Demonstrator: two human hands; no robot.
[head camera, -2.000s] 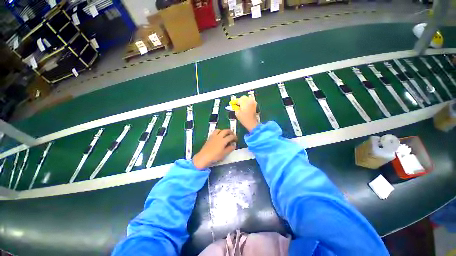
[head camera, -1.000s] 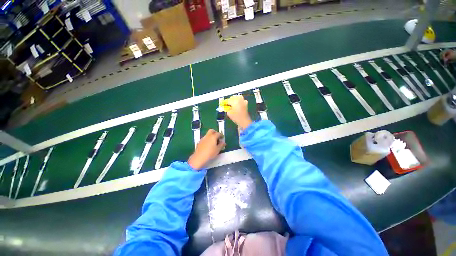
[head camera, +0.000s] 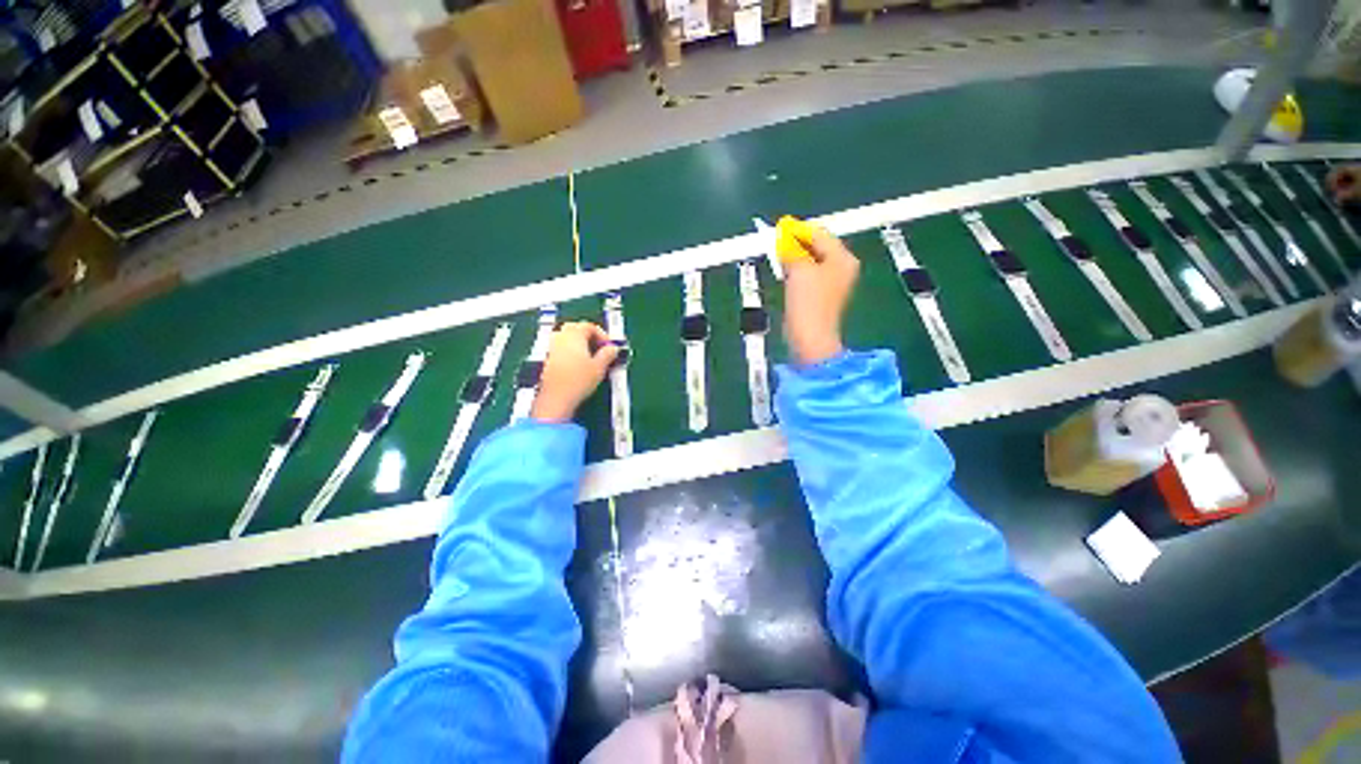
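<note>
Several smartwatches with pale straps and small dark faces lie across the green conveyor belt (head camera: 836, 321). My right hand (head camera: 820, 291) holds a yellow item (head camera: 794, 238) with a white tip at its fingertips, raised near the belt's far rail. A watch (head camera: 755, 323) lies just left of it, and another watch (head camera: 920, 282) lies to its right. My left hand (head camera: 573, 367) is over the belt, with its fingertips at the face of a watch (head camera: 620, 355). It partly covers the watch to the left. Whether its fingers grip anything is too small to tell.
On the near bench at right are a red tray (head camera: 1266, 475) with white wipes, a tan box (head camera: 1087, 451) with a white roll, and a white square (head camera: 1122, 548). Pale rails (head camera: 955, 400) border the belt. Another person's hand (head camera: 1345, 182) shows at the far right.
My right hand has moved right and up, off the watch it was over, with the yellow item still in it. My left hand has moved left and forward over the belt. The watches have shifted right.
</note>
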